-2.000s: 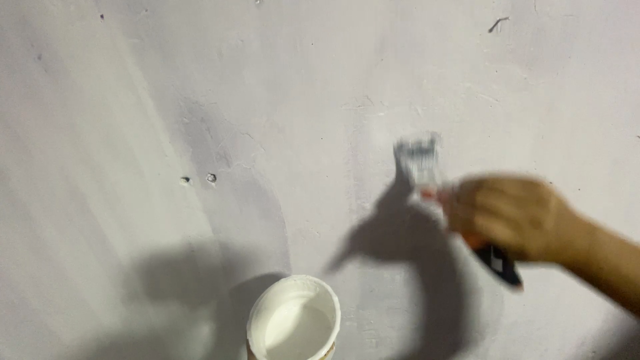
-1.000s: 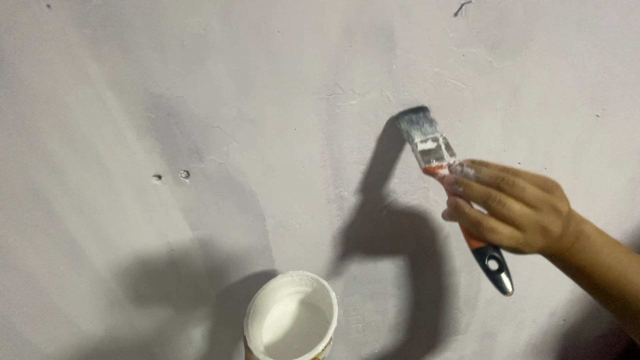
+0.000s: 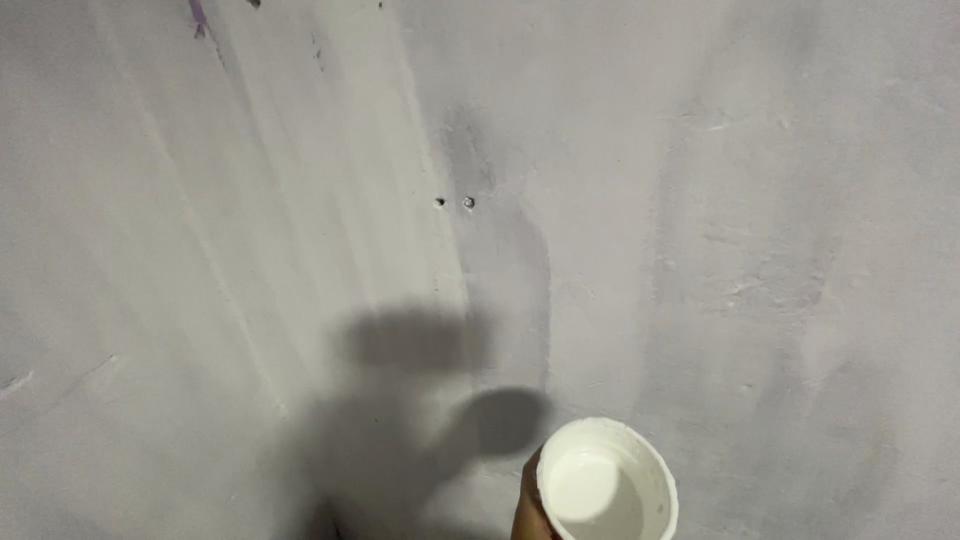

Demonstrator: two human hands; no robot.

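Observation:
At the bottom, right of centre, is a round container of white paint point(image 3: 600, 487), its open top facing me. My left hand point(image 3: 529, 499) grips its left side; only part of the hand shows, and the rest is hidden by the container or below the view. Behind it is a painted wall point(image 3: 600, 225) with pale streaks and greyish patches. Neither my right hand nor the paintbrush is in this view.
Two small holes point(image 3: 454, 202) mark the wall near the centre. A purple mark point(image 3: 197, 19) shows at the upper left. Dark shadows fall on the lower wall, left of the container. Faint ridges roughen the right side.
My right hand and the paintbrush, earlier against the wall at the right, are out of view now. The view has shifted left, and part of my left hand shows beside the container.

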